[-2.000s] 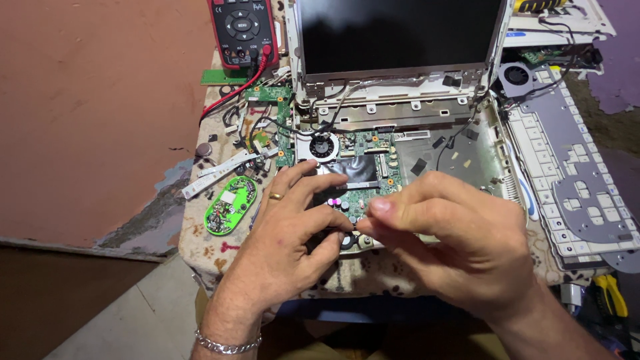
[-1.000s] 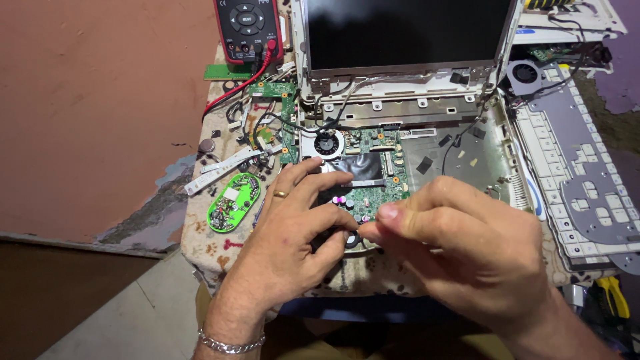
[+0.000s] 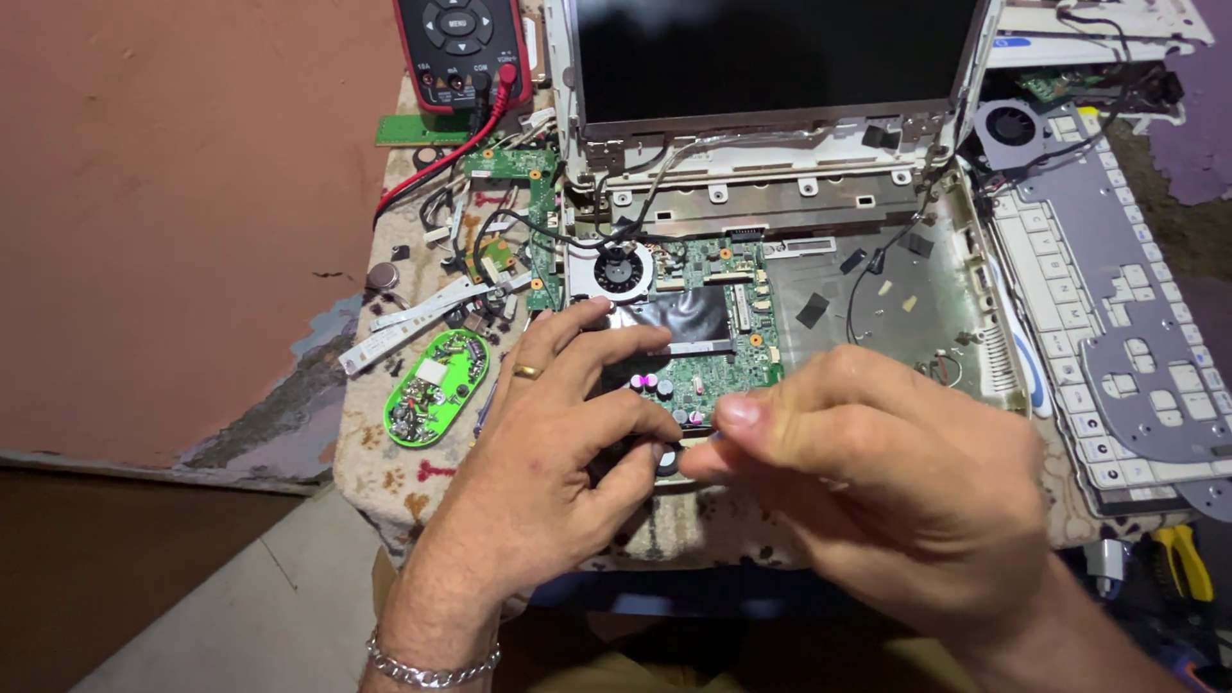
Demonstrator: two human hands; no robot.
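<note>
A green laptop motherboard (image 3: 717,371) lies in the left part of an opened laptop's metal base (image 3: 828,337), with a cooling fan (image 3: 619,272) at its upper left. My left hand (image 3: 558,433), with a ring and a bracelet, rests over the board's left side; its thumb and forefinger come together beside a small round black part (image 3: 667,458) at the front edge. My right hand (image 3: 885,481) is over the front of the board, thumb and forefinger pinched near that part. Whatever lies between the right fingertips is too hidden to tell. The laptop screen (image 3: 770,58) stands raised behind.
A green tray (image 3: 438,385) of screws lies left of the laptop, near metal strips (image 3: 409,322) and a circuit board (image 3: 544,212). A multimeter (image 3: 462,48) with a red lead is at the back left. A detached keyboard (image 3: 1107,318), another fan (image 3: 1011,125) and yellow-handled pliers (image 3: 1186,563) are on the right.
</note>
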